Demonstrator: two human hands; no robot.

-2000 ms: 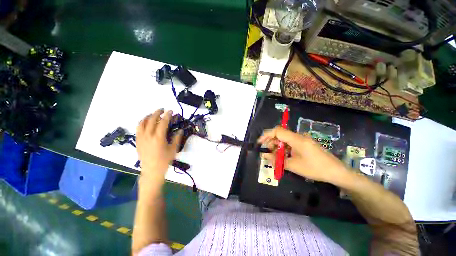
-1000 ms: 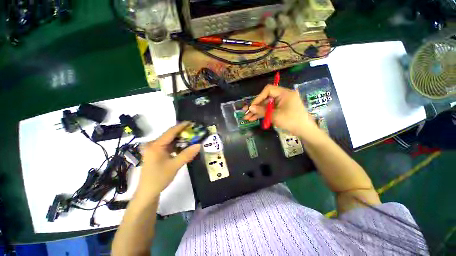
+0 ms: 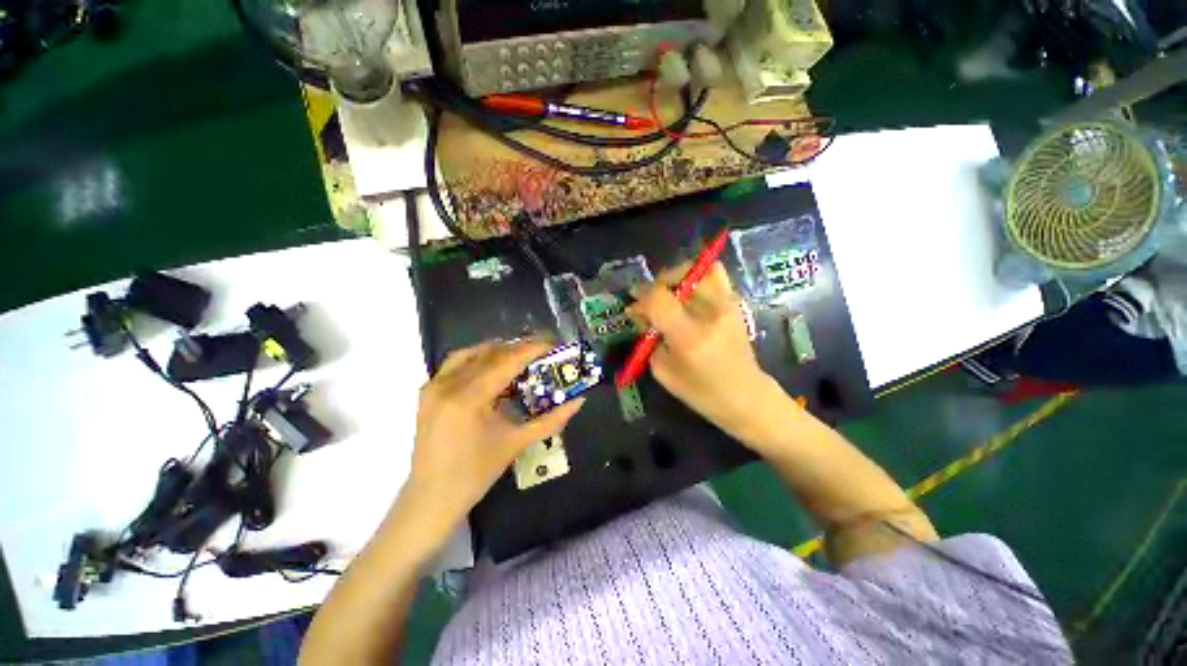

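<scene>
My left hand (image 3: 475, 423) holds an adapter circuit board (image 3: 560, 379) by its edges, component side up, above the black test panel (image 3: 729, 449). The board has yellow, blue and pale parts. It covers much of the cream AC socket plate (image 3: 542, 465). My right hand (image 3: 700, 341) holds a red pen-like stick (image 3: 704, 259), slanted across the fingers. Its fingertips are at the left green output board (image 3: 607, 312); what they pinch there is hidden. A second green output board (image 3: 789, 269) is under a clear cover to the right.
Black adapters and tangled cords (image 3: 215, 488) lie on the left white surface. A speckled shelf (image 3: 521, 193) behind the panel carries a meter (image 3: 579, 55), a red-and-black pen (image 3: 568, 113) and leads. A fan (image 3: 1084, 198) stands at right.
The view has swung right. My left hand has left the cord pile with a circuit board and brought it over the panel's socket. My right hand has moved from the socket to the output board.
</scene>
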